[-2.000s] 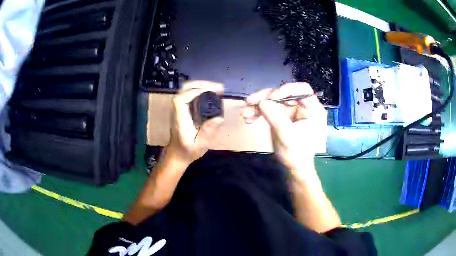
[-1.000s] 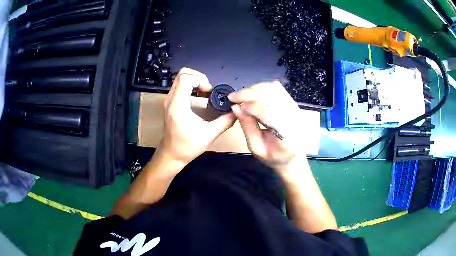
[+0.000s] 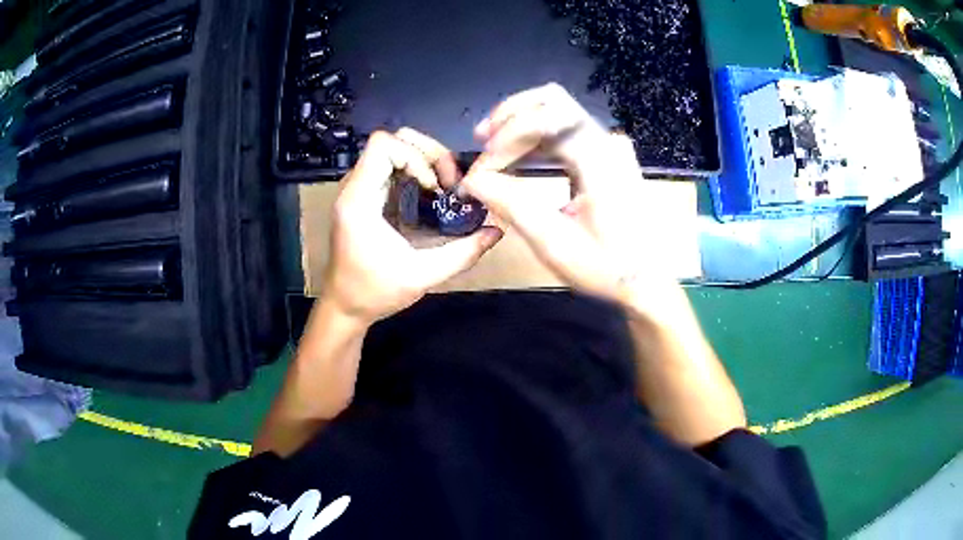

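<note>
My left hand [image 3: 385,237] is closed around a black tubular product [image 3: 457,216], held end-on above the tan cardboard pad. Its round dark end faces up and shows small bright dots. My right hand [image 3: 576,195] is at the right of the product. Its thumb tip touches or nearly touches the upper edge of the round end, and its other fingers are raised and slightly blurred. I cannot tell if a small part is between its fingertips. The thin metal tool seen earlier in this hand is not visible now.
The black parts tray [image 3: 465,63] lies beyond my hands, with cylindrical parts at left and a dense pile at right. Stacked foam trays [image 3: 227,211] hold tubes at left. A white plate [image 3: 834,137] on a blue bin, an orange screwdriver [image 3: 861,23] and its black cable are at right.
The product has tilted and shows several bright dots. My right hand has shifted, with its fingers lifted off the product. The orange screwdriver moved from the upper right, then sits nearer the top edge.
</note>
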